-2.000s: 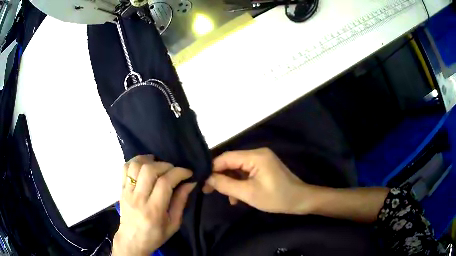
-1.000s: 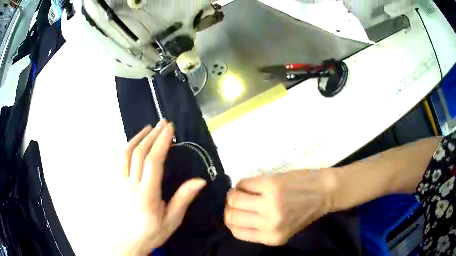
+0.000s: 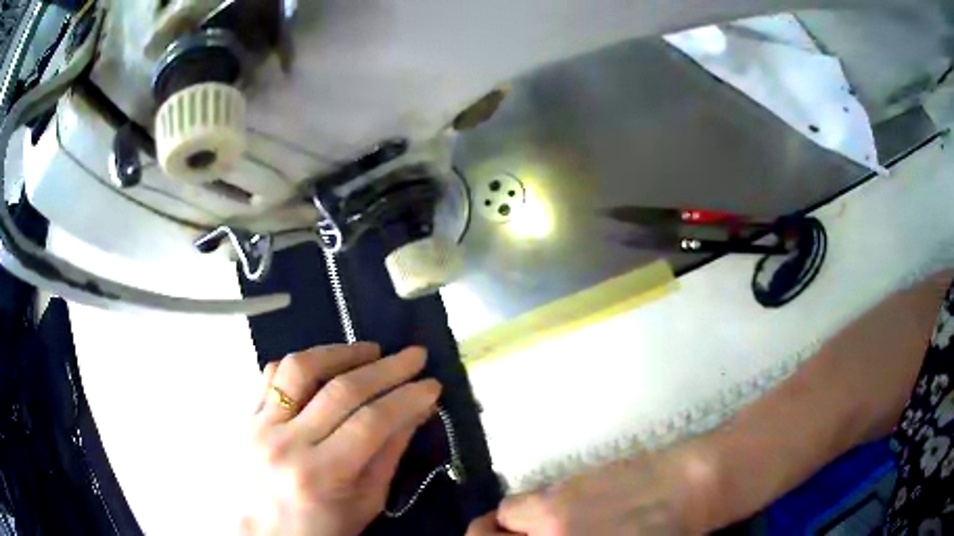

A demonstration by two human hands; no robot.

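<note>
A dark fabric panel (image 3: 288, 314) runs from under the sewing machine head down to the bottom edge. A straight metal zipper (image 3: 337, 293) runs along it, and a curved zipper (image 3: 452, 434) shows below, partly covered. My left hand (image 3: 340, 440), with a ring on one finger, lies on the panel with bent fingers pressing it. My right hand (image 3: 586, 508) is at the bottom edge, partly cut off, its fingertips pinching the panel's right edge. The presser foot area (image 3: 403, 215) is above the panel; the needle itself cannot be made out.
The sewing machine head (image 3: 345, 94) with a cream knob (image 3: 199, 131) fills the top left. Black and red snips (image 3: 722, 232) with a coiled black cord lie on the grey bed's edge. Yellow tape (image 3: 575, 314) lines the bed. A white scrap (image 3: 795, 89) lies upper right. Dark pieces hang at left.
The view has moved closer to the machine head. The left hand has gone from spread fingers to bent fingers on the panel. The right hand now sits lower in the picture at the panel's edge.
</note>
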